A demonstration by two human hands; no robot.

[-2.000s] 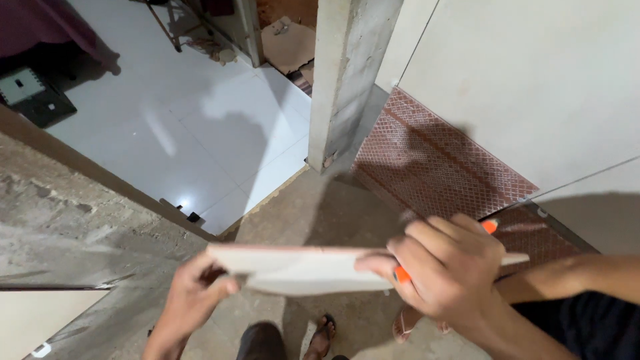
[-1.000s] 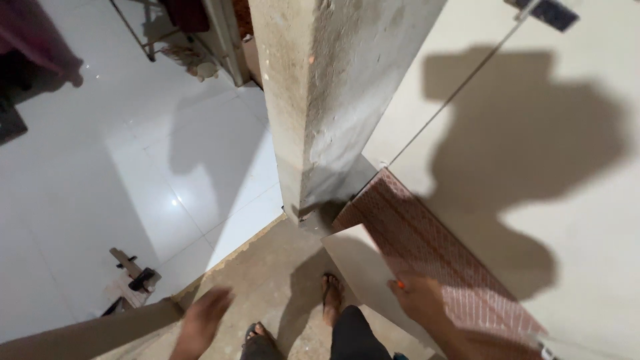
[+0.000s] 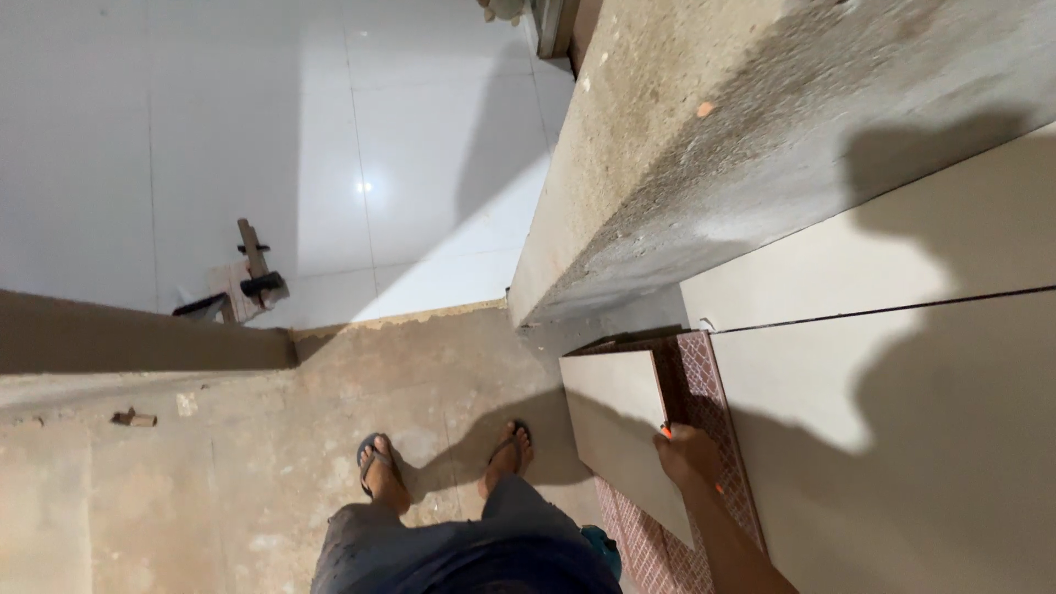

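My right hand [image 3: 689,458] is closed around an orange tool or marker [image 3: 667,431], too small to name surely, and rests at the right edge of a cut beige tile [image 3: 619,412]. The tile leans or lies over red-brown patterned tiles [image 3: 700,367] beside the wall; whether my fingers also grip it, I cannot tell. Large beige wall tiles [image 3: 825,388] stand right of my hand. My left hand is out of view.
A rough concrete pillar [image 3: 627,165] rises ahead on the right. Past the threshold, a hammer [image 3: 260,268] lies on the glossy white tile floor [image 3: 330,165]. A low wall end [image 3: 148,338] is at left. My sandalled feet [image 3: 507,454] stand on bare concrete [image 3: 330,412].
Both hands were at the cut tile two seconds ago. The tile is now low at the right beside my right hand, and my left hand has gone out of view. The view has shifted.
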